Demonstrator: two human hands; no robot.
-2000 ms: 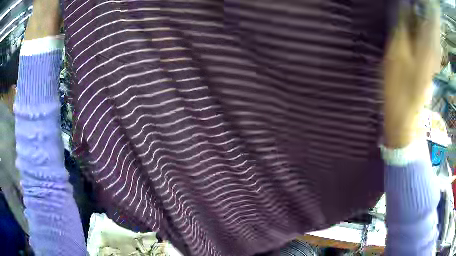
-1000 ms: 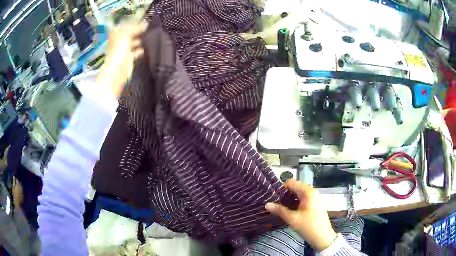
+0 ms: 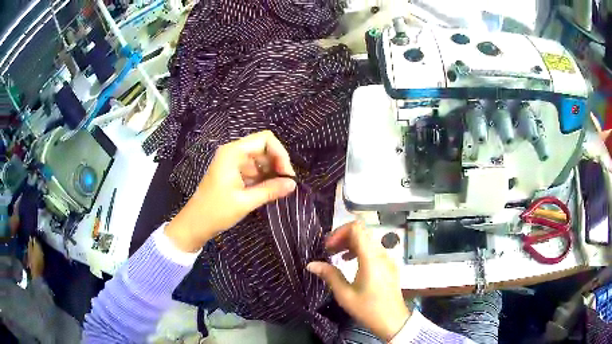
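A dark pinstriped garment piece [image 3: 268, 248] hangs over the near edge of the table, in front of the striped heap [image 3: 268, 87]. My left hand [image 3: 241, 185] pinches an upper edge of the piece between thumb and fingertips. My right hand [image 3: 355, 275] is at the right edge of the piece, with thumb and forefinger around the cloth edge; the exact grip there is partly hidden. The white overlock machine [image 3: 470, 67] stands to the right of both hands, with no cloth under its needle area that I can see.
Red-handled scissors [image 3: 548, 230] lie right of the machine bed, over a yellow-orange handle. A smartphone [image 3: 596, 201] lies at the far right. At left are a neighbouring sewing machine [image 3: 74, 168] and small hand tools [image 3: 100, 218]. A small green-topped cone stands behind the overlocker.
The raised striped piece has come down in front of me. My left hand has moved right and down from the upper left. My right hand has moved slightly left, closer to it.
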